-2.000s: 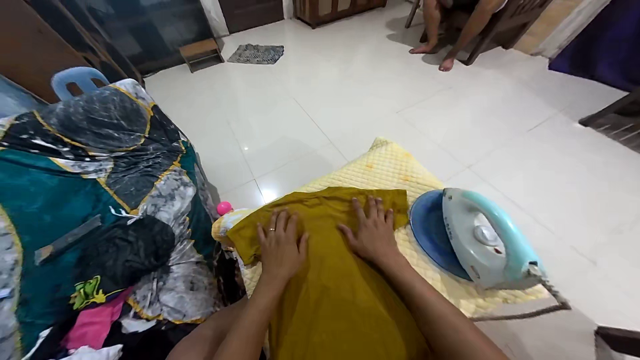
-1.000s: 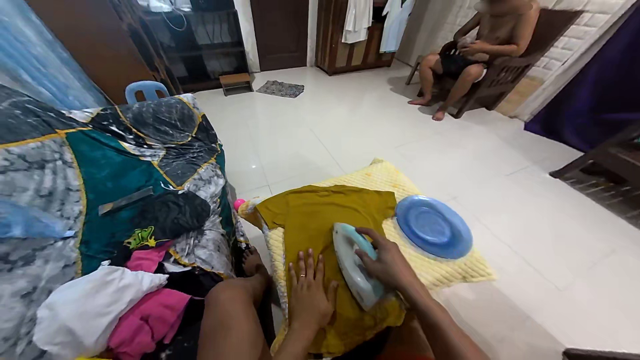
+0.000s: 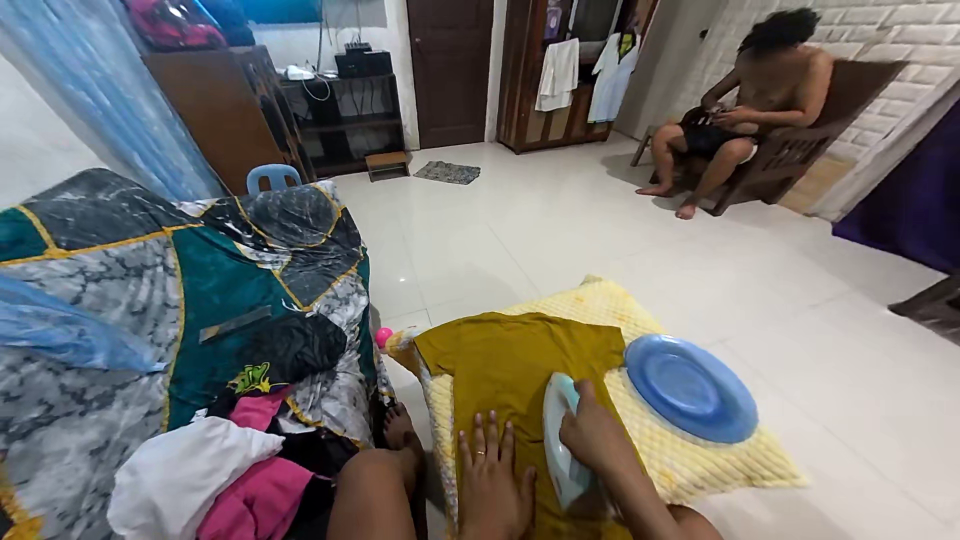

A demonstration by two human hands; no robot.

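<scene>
A mustard-coloured T-shirt [image 3: 499,360] lies spread over a yellow quilted pad [image 3: 705,465]. My right hand [image 3: 596,431] grips the handle of a pale teal clothes iron [image 3: 556,442], which rests on the shirt. Flat on the cloth, just left of the iron, is my left hand [image 3: 491,480], its fingers apart and a ring on one of them. A blue oval plastic plate [image 3: 690,386] sits on the pad, right of the shirt.
On the left, a patterned cover [image 3: 217,277] bears piled clothes [image 3: 195,472]. A small pink ball [image 3: 383,337] is beside the pad. Another person [image 3: 772,97] sits on a wooden chair [image 3: 855,105] at the back right. A floor mat [image 3: 448,172] lies before the door.
Two seconds ago both hands were flat on the shirt and the iron stood on the blue plate. My right hand has since taken the iron onto the shirt. The view has tilted up.
</scene>
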